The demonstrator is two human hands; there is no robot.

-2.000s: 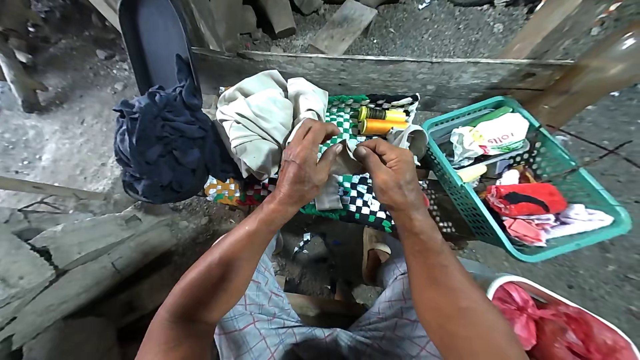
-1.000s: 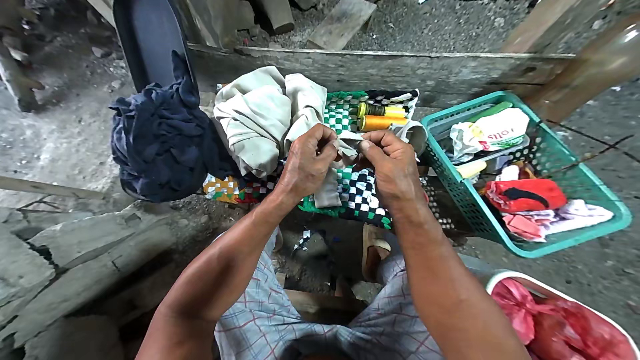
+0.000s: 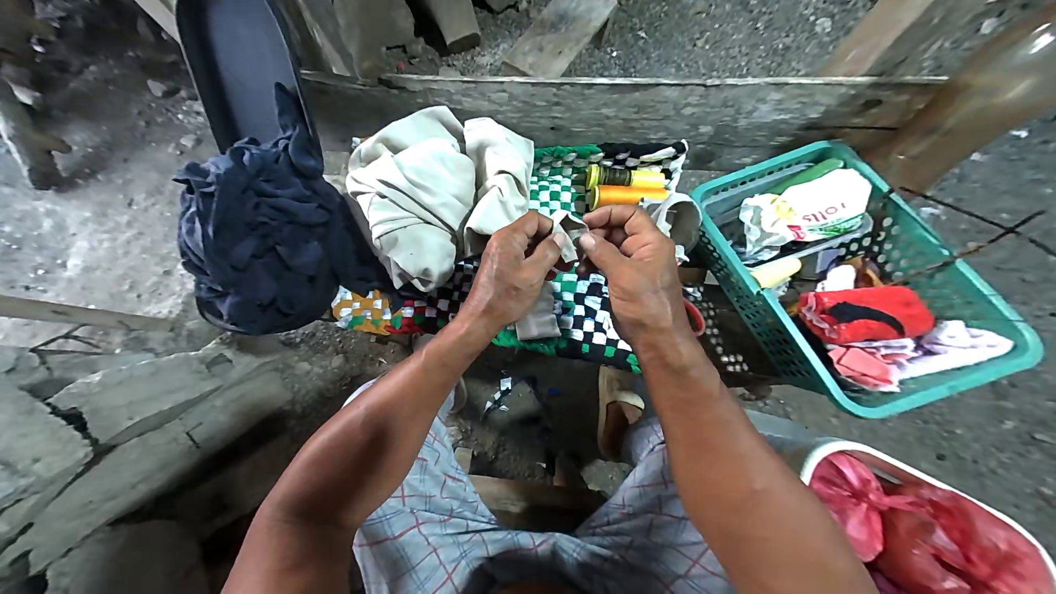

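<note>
A small pale cloth strip (image 3: 566, 234) is pinched between my left hand (image 3: 520, 264) and my right hand (image 3: 631, 264), fingertips nearly meeting. Both hands are over a woven checkered mat (image 3: 587, 309). Bundled beige cloth (image 3: 417, 194) lies just left of my fingers. Beyond my right hand rest a yellow-orange thread spool (image 3: 629, 196) and a spool with dark thread (image 3: 624, 176). A roll of pale cloth (image 3: 678, 221) is close to my right knuckles. Part of the strip is hidden by my fingers.
Dark blue cloth (image 3: 256, 231) is heaped on a long black tray (image 3: 239, 66) at left. At right, a green plastic basket (image 3: 1023, 351) holds cloths and packets; below it, a white-rimmed container (image 3: 895, 464) holds red plastic bags. A wooden plank (image 3: 627, 111) runs behind the mat.
My fingers have shifted slightly on the pale strip, and my left hand's fingers have lowered a little from their raised position one second ago. The surrounding things look unmoved.
</note>
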